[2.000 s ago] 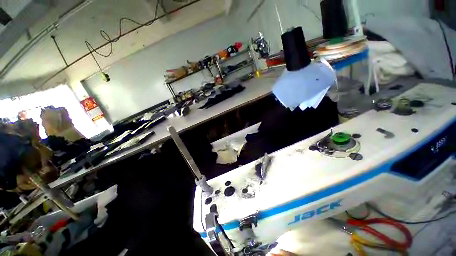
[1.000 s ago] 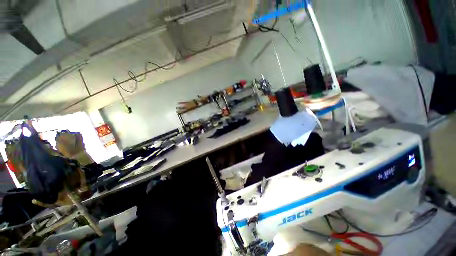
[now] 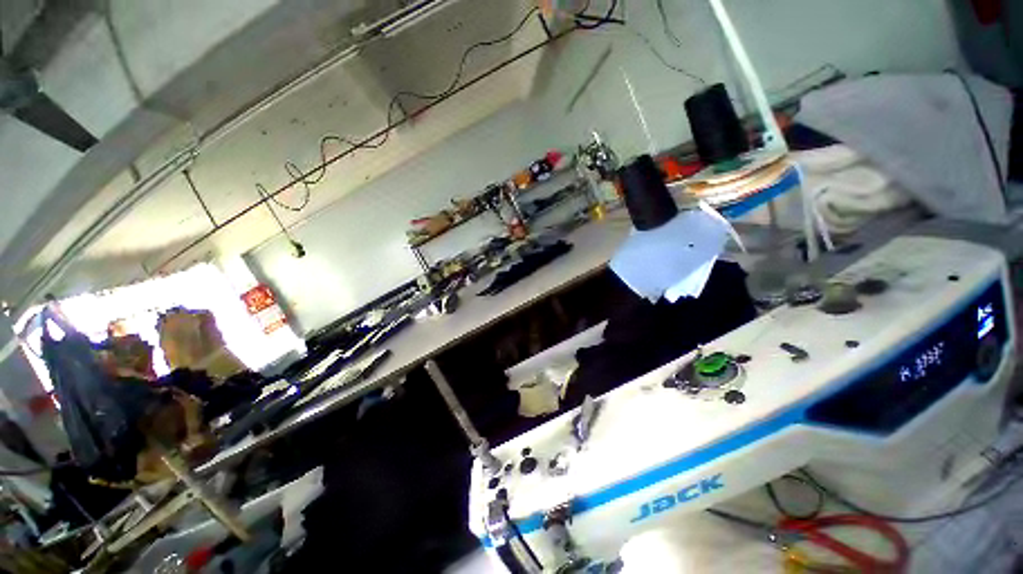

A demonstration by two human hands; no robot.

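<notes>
The white sewing machine head (image 3: 740, 415) with a blue stripe and JACK lettering slants across the lower right. Its needle end, with small metal parts (image 3: 561, 527), is at the bottom edge and brightly lit; the needle point is out of the picture. A large black fabric mass (image 3: 387, 488) lies left of the head, its detail hard to see. Red-handled scissors (image 3: 858, 544) lie under the arm at the bottom right. Neither of my hands can be made out; the area below the needle end is cut off by the picture's edge.
Black thread cones (image 3: 647, 193) stand behind the machine above pale blue sheets (image 3: 673, 256). A long table (image 3: 449, 336) with dark cut pieces runs behind. A wooden frame (image 3: 205, 499) and heaped cloth are at the left. A thin black cable passes behind the scissors.
The view has swung since the earlier frames. The skin-toned part of a hand seen at the bottom edge under the machine arm no longer shows.
</notes>
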